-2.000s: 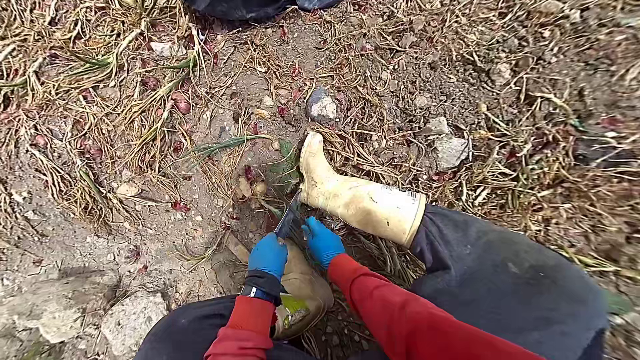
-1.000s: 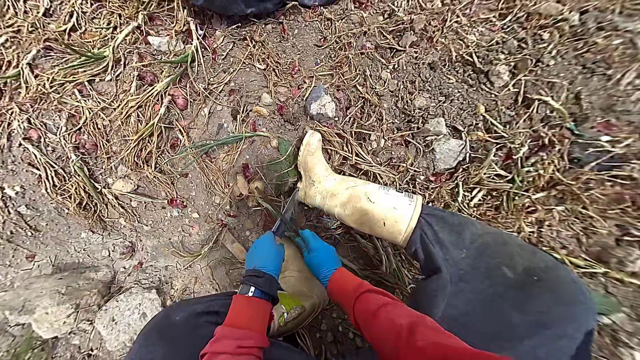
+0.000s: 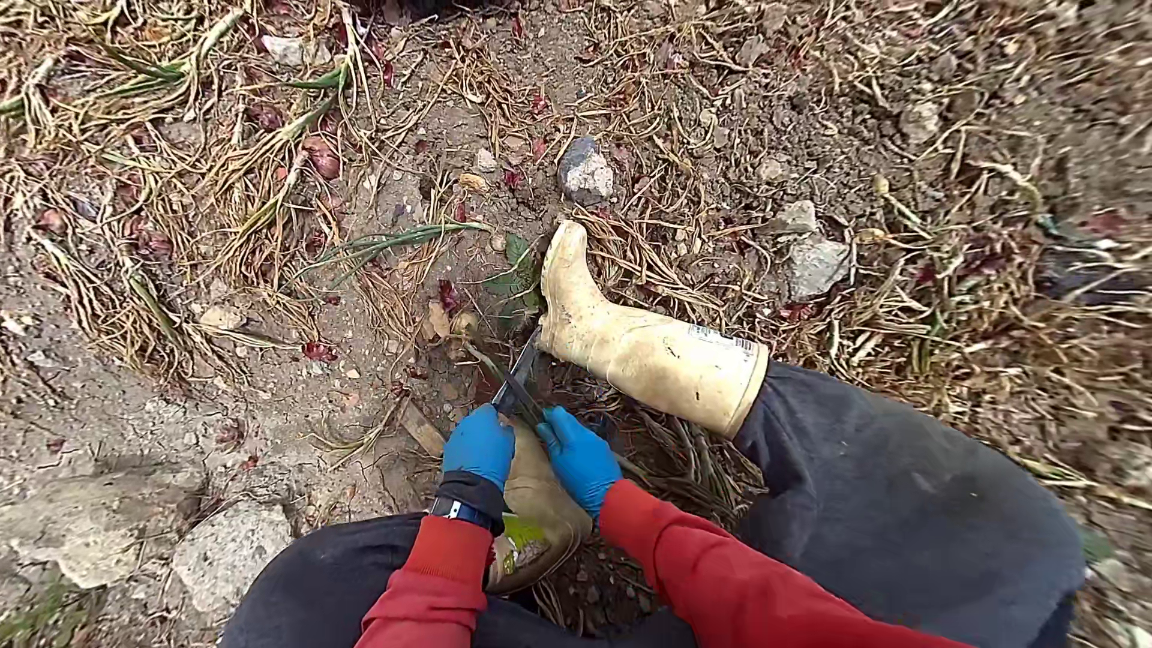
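Note:
My left hand [image 3: 480, 445], in a blue glove, is closed around the lower end of a metal blade [image 3: 522, 367] that points up toward the heel of a pale rubber boot [image 3: 666, 360]. Beside it my right hand [image 3: 580, 461], also gloved in blue, grips a slim dark piece [image 3: 490, 364] that crosses the blade just ahead of the fingers. Whether the two pieces are joined as one tool cannot be told. The fingers hide the handles. Under the hands is a second, soiled boot [image 3: 535, 504] with a yellow-green patch.
Dry onion plants [image 3: 270, 189] with red bulbs [image 3: 321, 157] lie on the soil at upper left. Stones include a grey one [image 3: 587, 171] beyond the boot's toe, another [image 3: 817, 266] to the right, and large pale rocks [image 3: 231, 551] at lower left. Dried stalks [image 3: 900, 333] cover the right side.

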